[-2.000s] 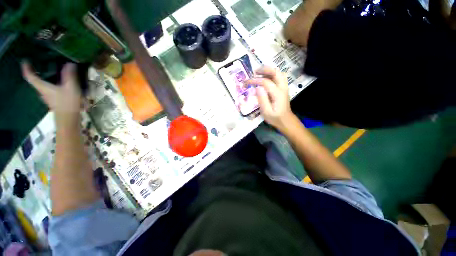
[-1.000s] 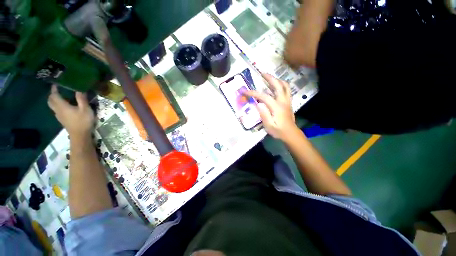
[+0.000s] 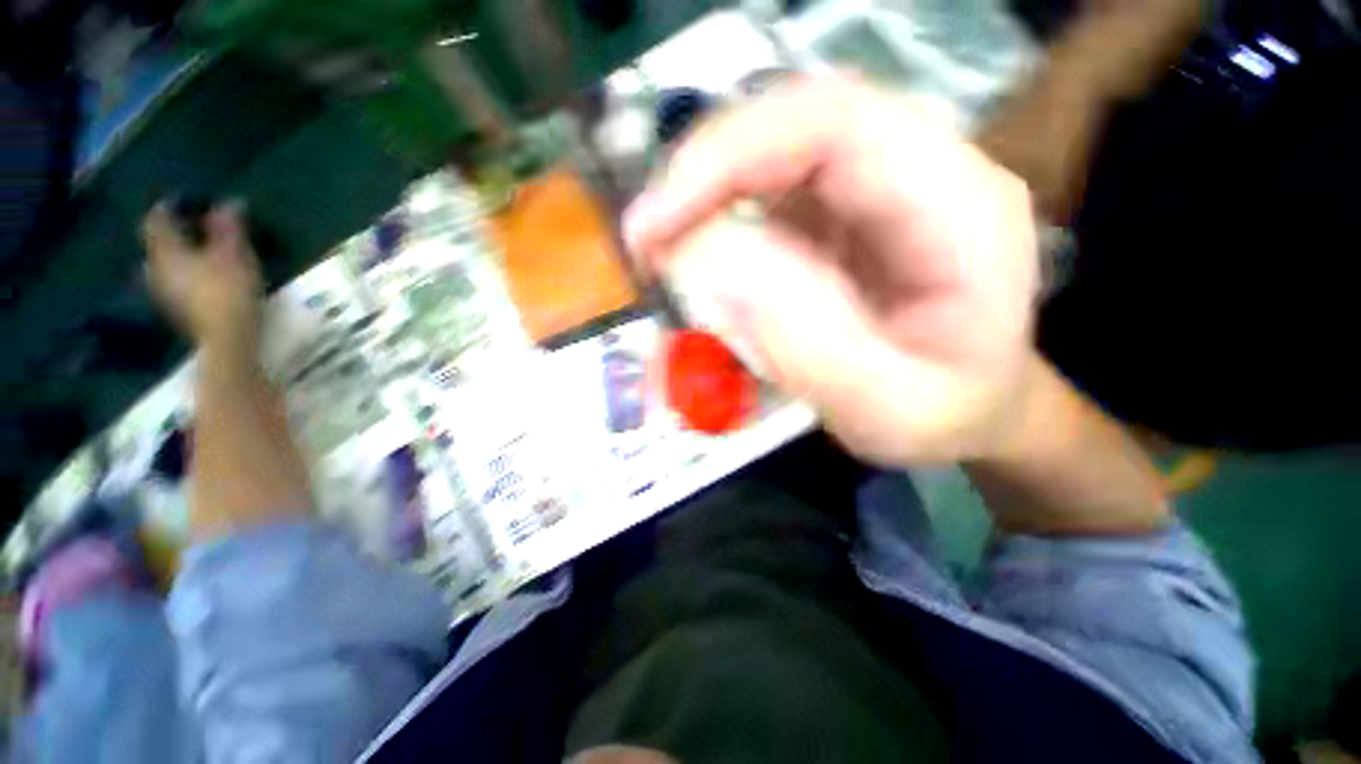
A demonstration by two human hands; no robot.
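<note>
My right hand (image 3: 881, 284) is raised close to the camera, large and blurred, fingers curled and apart, with nothing visible in it. It hides the phone's place and part of the press lever. The lever's red knob (image 3: 709, 382) shows just beside its thumb side. The orange press pad (image 3: 564, 254) lies on the bench left of the lever. My left hand (image 3: 217, 284) reaches over the dark green surface at far left. A dark thing (image 3: 191, 218) shows between its fingertips; blur hides whether it is gripped. A black housing top (image 3: 682, 112) shows above my right hand.
The green press body (image 3: 396, 112) stands at upper left, blurred. The bench cover (image 3: 545, 433) has printed sheets. Another person's arm (image 3: 1067, 112) and dark clothing are close at right. A blue sleeve and pink item (image 3: 75, 590) show at lower left.
My right hand has lifted off the phone towards the camera. My left hand now lies farther left of the press. The view has shifted, and the press, pad and knob appear farther right.
</note>
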